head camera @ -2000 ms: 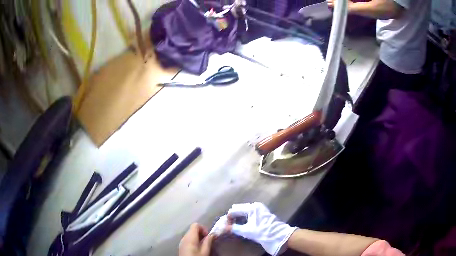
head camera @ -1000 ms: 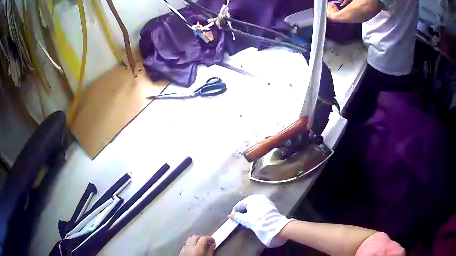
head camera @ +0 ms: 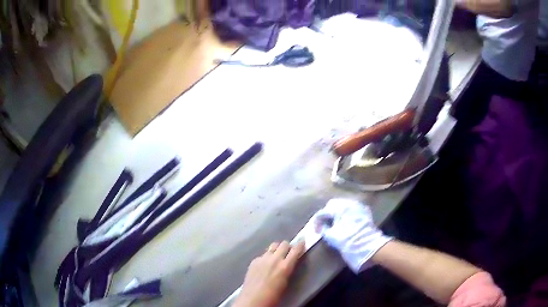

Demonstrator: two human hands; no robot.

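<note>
A narrow strip [head camera: 307, 235], white side up, lies along the table's near edge. My left hand [head camera: 273, 270], bare with a ring, rests on the strip with its fingers over it; part of the strip is hidden under the hand. My right hand [head camera: 351, 231], in a white glove, pinches the strip's upper end. The steam iron [head camera: 384, 159] stands beyond my right hand, untouched, with its brown handle towards the left and its pale hose rising. A pile of dark purple and white strips [head camera: 180, 204] lies at the left.
A long dark padded board [head camera: 54, 141] is at the left. A cardboard sheet [head camera: 159, 72], shears [head camera: 294, 56] and purple cloth [head camera: 255, 21] lie at the far side of the off-white table [head camera: 240, 222]. Another person's arm and shirt [head camera: 508, 45] show at the top right. Purple cloth [head camera: 511, 162] hangs at the right.
The view has shifted, so the table things sit higher and further right. My left hand has come further into view and now lies flatter over the strip, which shows longer between my hands than at first.
</note>
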